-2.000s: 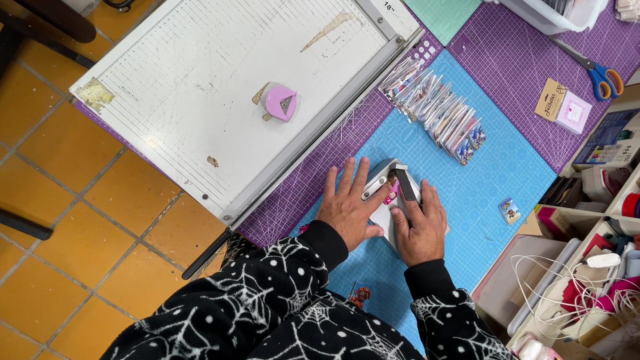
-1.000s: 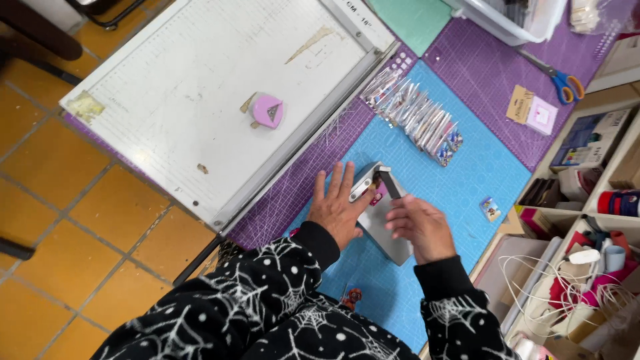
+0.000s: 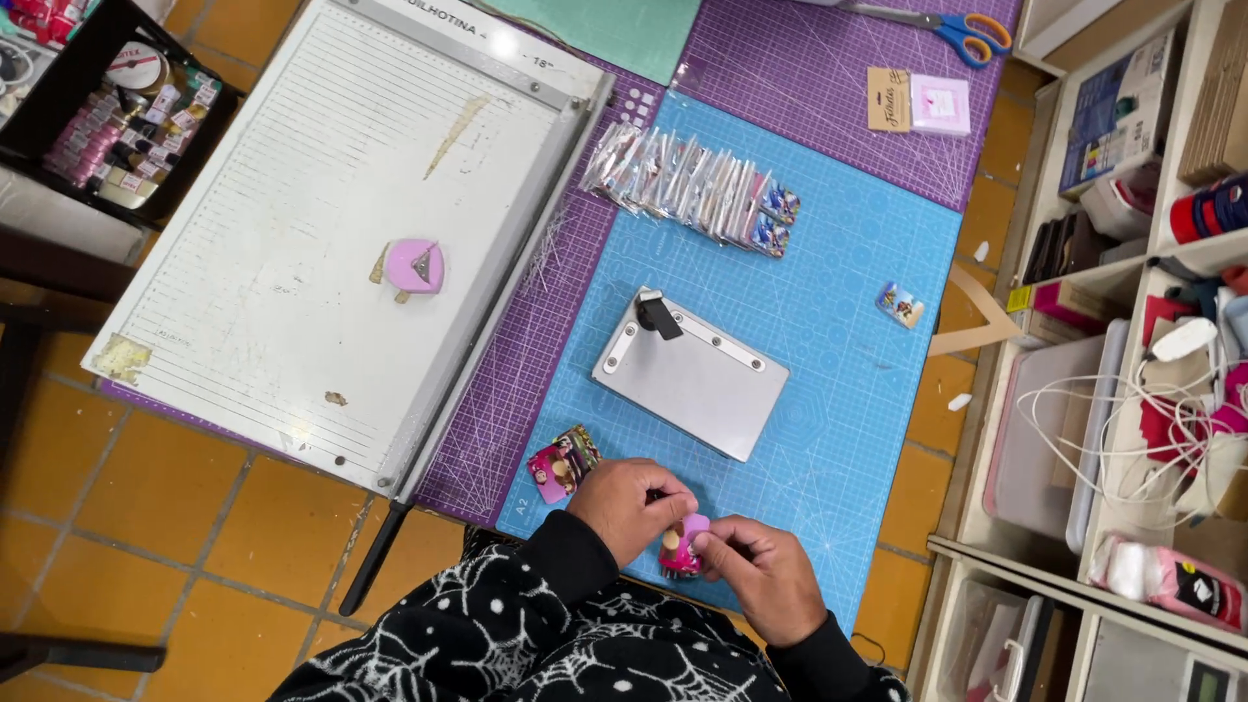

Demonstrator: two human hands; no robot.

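Between the fingertips of my left hand (image 3: pixel 636 512) and my right hand (image 3: pixel 762 575) is a small pink printed card (image 3: pixel 684 546), at the near edge of the blue cutting mat (image 3: pixel 829 409). Both hands pinch it, the left at its top, the right at its right side. Other printed cards (image 3: pixel 564 465) lie in a small pile just left of my left hand. Beyond the hands sits a grey metal corner cutter (image 3: pixel 697 375) with a black lever, touched by neither hand. Farther back lies a row of small clear-wrapped packets (image 3: pixel 682 185).
A guillotine paper trimmer (image 3: pixel 292 214) fills the left side, with a lilac punch (image 3: pixel 414 266) on it. Scissors (image 3: pixel 951 27), a kraft tag (image 3: pixel 888 99) and one loose card (image 3: pixel 899 304) lie to the right. Shelves (image 3: pixel 1038 244) stand beyond the mat's right edge.
Both hands have left the metal corner cutter and moved down to the near edge of the mat. They now hold a pink card there. The view has shifted.
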